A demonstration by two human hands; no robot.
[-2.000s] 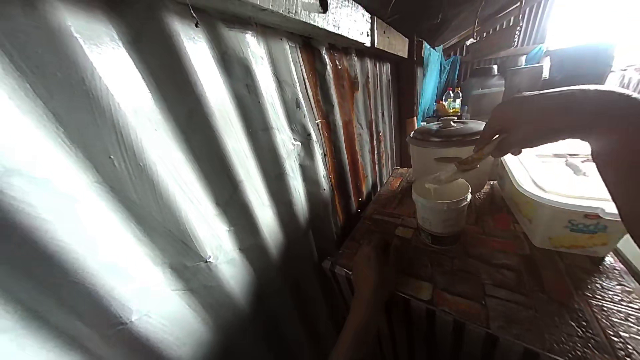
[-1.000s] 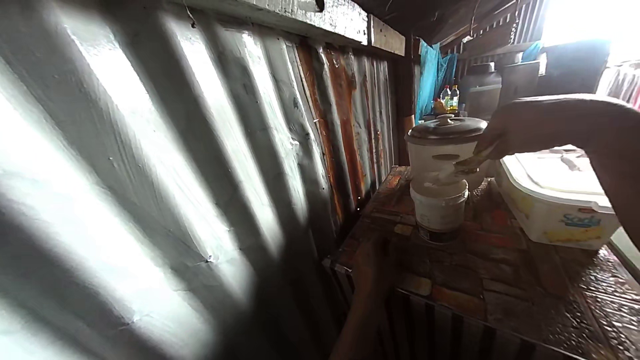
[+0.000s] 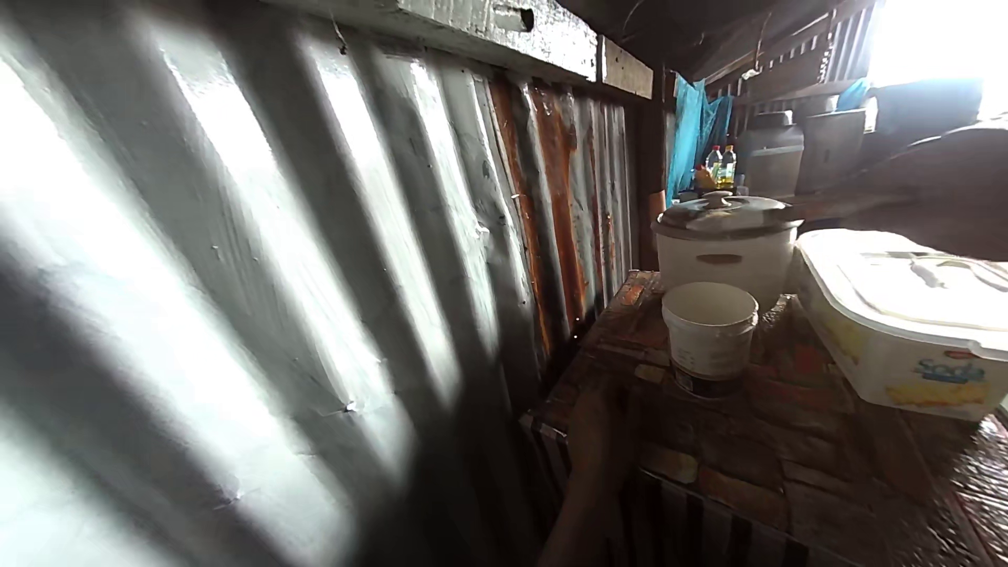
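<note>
My left hand (image 3: 602, 417) rests on the front left corner of the brick-patterned tabletop (image 3: 819, 465), in shadow, so its fingers are hard to make out. To its right stands a small white plastic bucket (image 3: 711, 346), upright and uncovered. Behind the bucket is a larger whitish pot (image 3: 728, 260) under a lid with a knob. My right hand (image 3: 843, 206) is dark and blurred, near the right edge of that lid and above a white lidded plastic box (image 3: 890, 346); whether it holds anything cannot be made out.
A painted corrugated metal wall (image 3: 315, 276) with rust streaks runs along the left. Farther back are a plastic jug (image 3: 774, 157), small bottles (image 3: 720, 165) and blue netting (image 3: 687, 134). A light wooden beam (image 3: 504, 35) crosses above the wall.
My right hand held a pale utensil over the small bucket two seconds ago, then lowered it at the rim. The hand has since moved back and right, away from the bucket. My left hand has stayed.
</note>
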